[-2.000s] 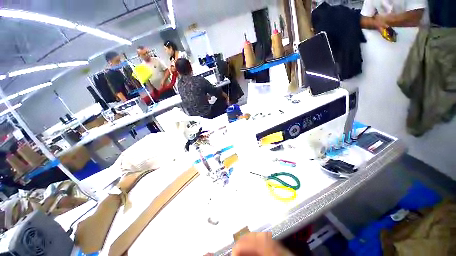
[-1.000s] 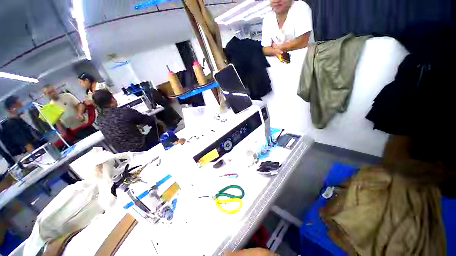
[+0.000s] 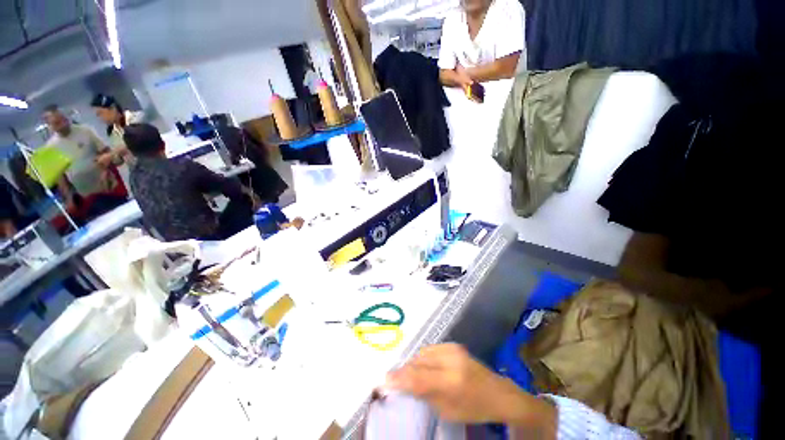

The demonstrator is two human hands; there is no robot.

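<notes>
My right hand [image 3: 452, 382], in a pale sleeve, grips a pale grey-white cloth piece [image 3: 400, 419] at the table's front edge. The cloth's lower part is cut off by the frame. My left hand is not in view. Scissors [image 3: 379, 326] with one green and one yellow loop lie on the white table behind my hand. A small brown piece [image 3: 330, 431] lies at the table edge, left of the cloth. The sewing machine's presser foot and needle area [image 3: 262, 345] is left of the scissors.
Brown strips [image 3: 172, 391] and a white cloth bundle [image 3: 86, 344] lie left. A dish with black items [image 3: 446, 275] is at the table's right end. A khaki garment pile [image 3: 637, 361] sits right, with a dark-clothed person's arm [image 3: 680, 266] above it. Other people are behind.
The view has swung right, bringing the garment pile and the dark-clothed person in. My right hand has come further into view, now with the pale cloth in its fingers.
</notes>
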